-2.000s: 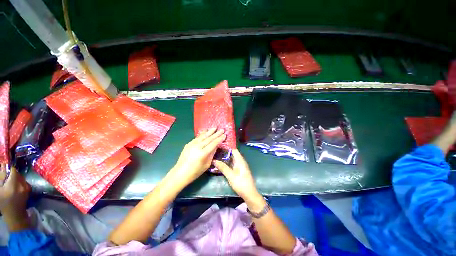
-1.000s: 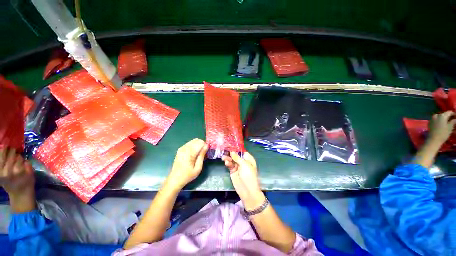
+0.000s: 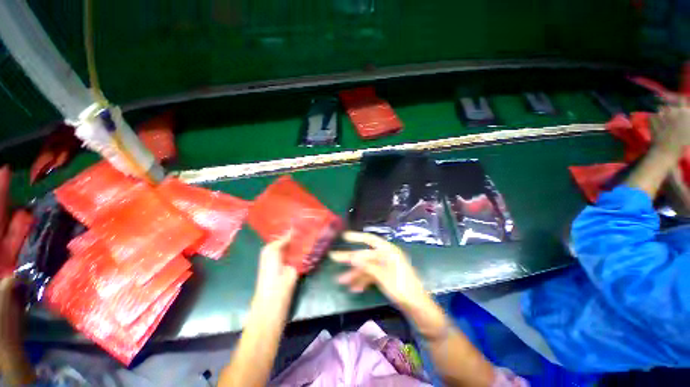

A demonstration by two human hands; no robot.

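A red bubble bag (image 3: 293,219) is tilted in front of me, its lower end turned to the right, with something dark showing at that end. My left hand (image 3: 274,264) holds its lower left edge; the fingers are partly hidden by the bag. My right hand (image 3: 378,268) is just right of the bag, apart from it, blurred, with fingers spread and nothing in it. A fanned pile of empty red bubble bags (image 3: 128,249) lies at left. Dark antistatic bags (image 3: 399,198) with shiny lower ends lie side by side at right.
A pale edge strip (image 3: 303,160) divides the table from the green belt, which carries a red pack (image 3: 370,112) and dark packs (image 3: 321,121). A support arm (image 3: 45,64) slants at upper left. Blue sleeves (image 3: 616,249) of a person are at right; another person's arm (image 3: 10,332) is at left.
The red bag has tilted and moved slightly left with my left hand. My right hand has let go of its end and opened. The belt packs have shifted left; the whole view has tilted.
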